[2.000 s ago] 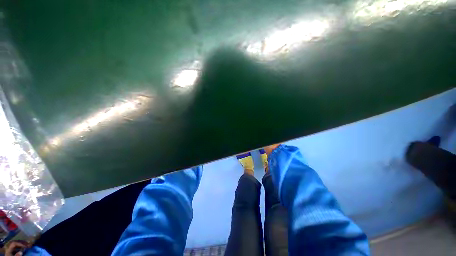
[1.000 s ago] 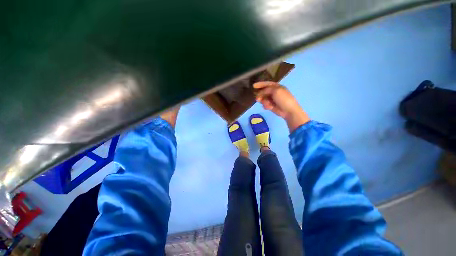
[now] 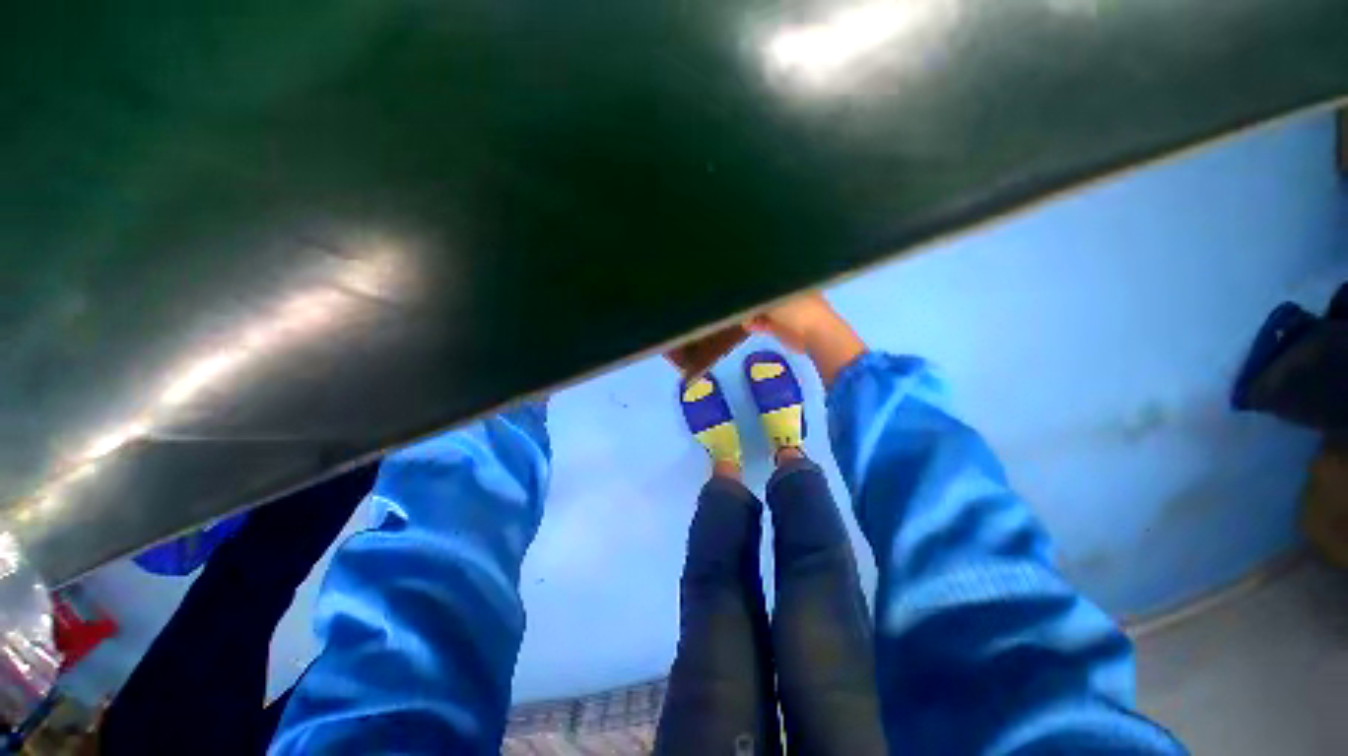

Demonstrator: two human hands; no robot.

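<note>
The brown carton (image 3: 711, 352) shows only as a small corner below the edge of the dark green bench (image 3: 591, 192). My right hand (image 3: 806, 328) is at the bench edge, just right of the carton corner. Its fingers are partly hidden under the bench, so I cannot tell whether it touches the carton or holds anything. My left hand is hidden under the bench; only its blue sleeve (image 3: 444, 576) shows.
My feet in blue and yellow slippers (image 3: 773, 390) stand on the blue floor. A dark-clothed leg (image 3: 222, 620), a blue stool part (image 3: 189, 547) and a red object (image 3: 82, 629) are at the left. Another person's dark leg and shoe (image 3: 1289, 355) are at the right.
The bench edge covers more of the carton than one second ago. My right hand has moved down and is partly covered. My left hand has gone out of sight under the bench.
</note>
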